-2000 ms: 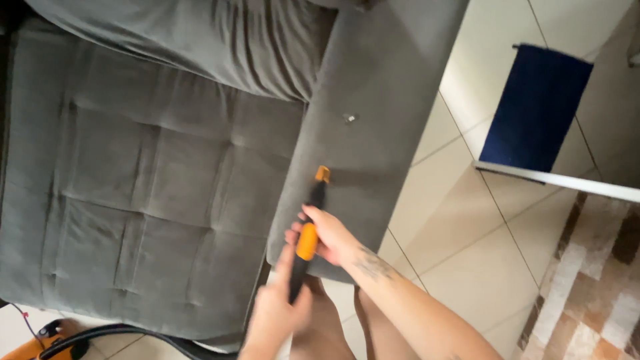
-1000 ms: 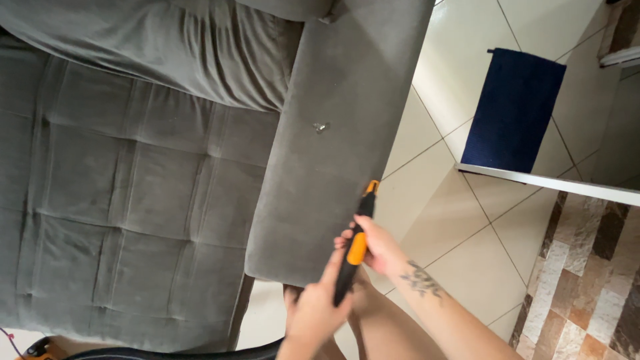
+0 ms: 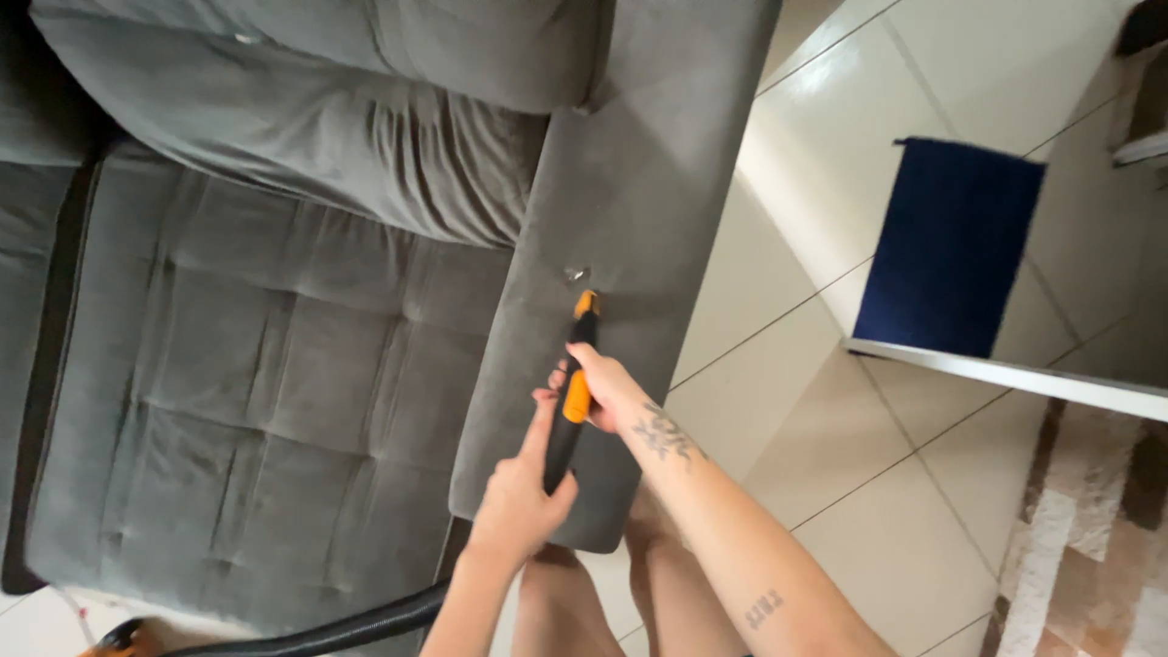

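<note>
A black vacuum cleaner wand with orange parts (image 3: 568, 438) is held in both hands over the sofa's armrest. My right hand (image 3: 602, 388) grips it near the orange sliding part, and my left hand (image 3: 522, 502) holds its lower end. The orange tip (image 3: 587, 303) is at the top of the grey fabric armrest (image 3: 657, 201), just below a small shiny object (image 3: 576, 273), too small to identify. Whether the tip touches the fabric cannot be told.
Left of the armrest are the tufted seat (image 3: 338, 365) and a grey back cushion (image 3: 438, 164). A black ribbed hose (image 3: 365, 630) runs to an orange and black machine (image 3: 128, 639). On the right are a dark blue cloth (image 3: 949, 246), a white edge (image 3: 1022, 370) and a patchwork rug (image 3: 1086, 547).
Both hands and the wand moved toward the armrest's outer edge, then back to its middle near the small shiny object. The grip on the wand has stayed.
</note>
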